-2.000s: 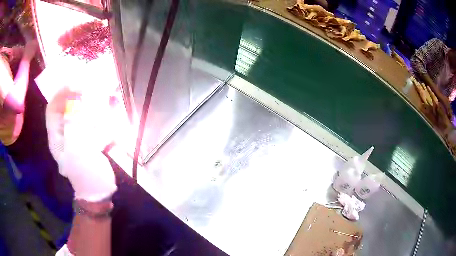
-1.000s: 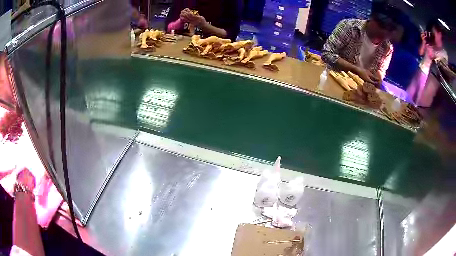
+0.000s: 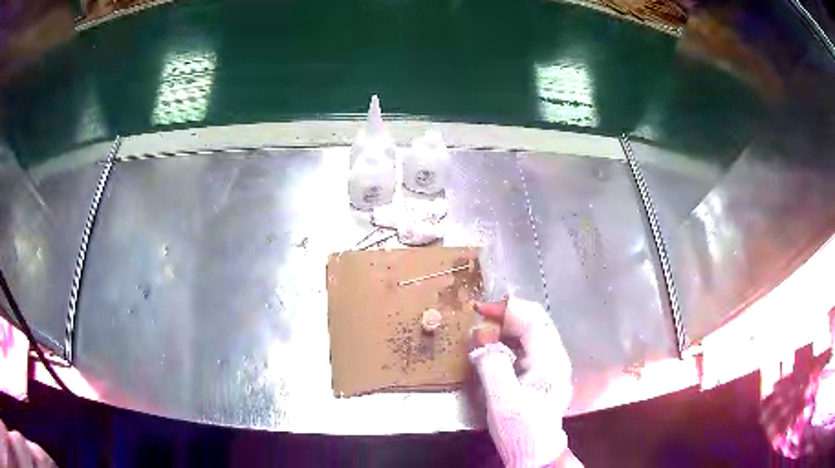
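My right hand, in a white knit glove with bare fingertips, is over the right edge of the brown cardboard. Its thumb and fingers are curled close together. I cannot tell whether anything thin is between them. A small pale round cap or pot stands on the cardboard among dark specks. A thin pale stick lies above it, beside a dark stain. A blurred pinkish shape is cut off at the bottom left corner; it may be my left hand or arm.
A tall white pointed-nozzle bottle and a shorter white bottle stand behind the cardboard. A crumpled white rag lies before them, beside thin dark sticks. The metal bench meets a green belt at the back.
The view has swung right and down, centring the cardboard. My right hand has come into view over it. The arm seen reaching into the bright area at the left is gone from there.
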